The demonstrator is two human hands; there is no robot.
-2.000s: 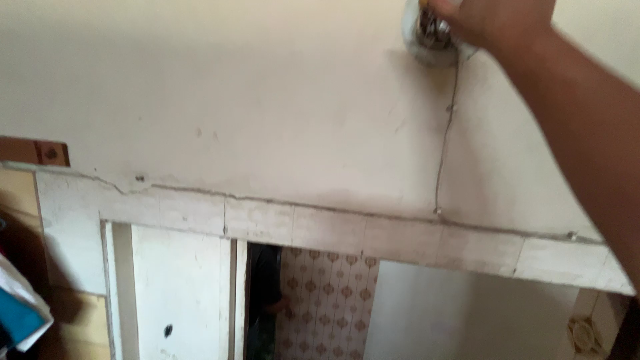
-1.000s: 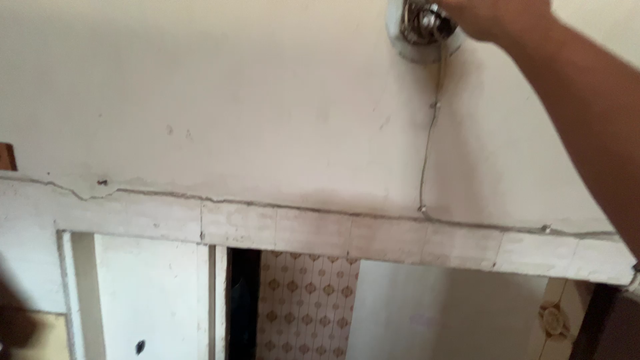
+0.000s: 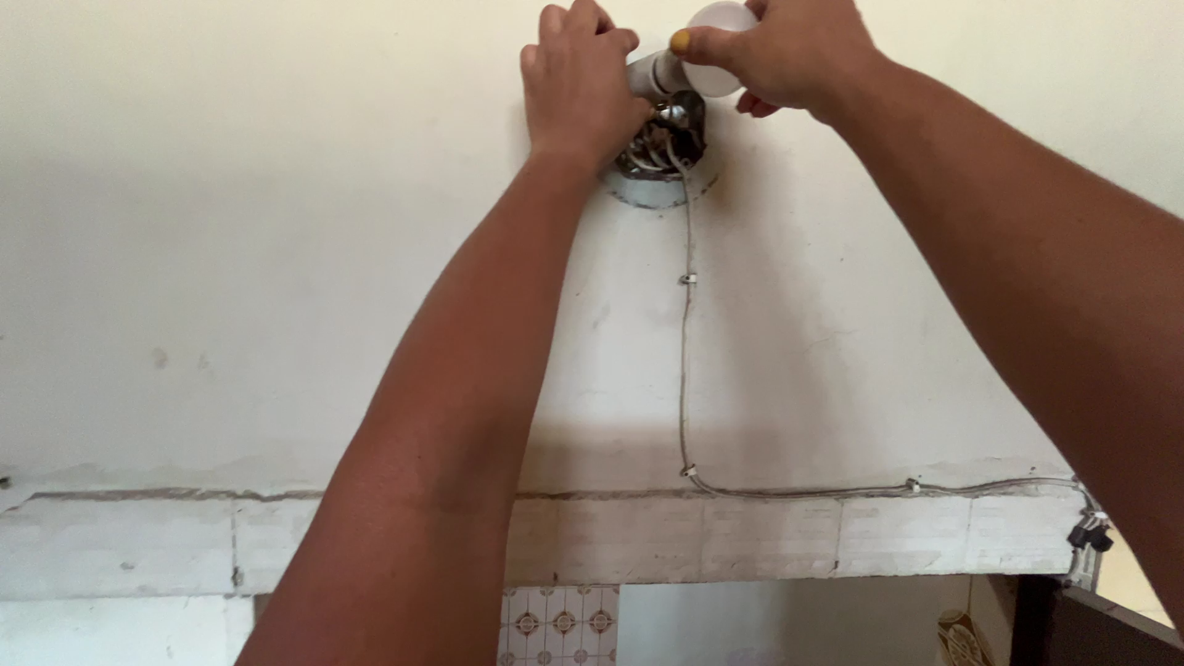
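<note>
High on the wall is a round light fixture base (image 3: 652, 192) with a shiny metal part and loose wires showing. My left hand (image 3: 585, 88) grips a white lamp socket (image 3: 646, 78) at the fixture, its thumb near the metal part. My right hand (image 3: 800, 51) holds a white light bulb (image 3: 721, 79) by its round globe, thumb in front. The bulb's base meets the socket's right end; whether it is threaded in cannot be told. A thin cable (image 3: 685, 370) runs down the wall from the fixture.
Cable clips (image 3: 688, 278) hold the cable, which turns right along a white tiled ledge (image 3: 758, 536). Dark connectors (image 3: 1090, 536) hang at the ledge's right end. Below is an opening with patterned wall tiles (image 3: 560, 624) and a dark panel (image 3: 1115, 629) at right.
My left hand and arm have come into view at the fixture. The white bulb now shows in my right hand, beside the socket. The view has shifted.
</note>
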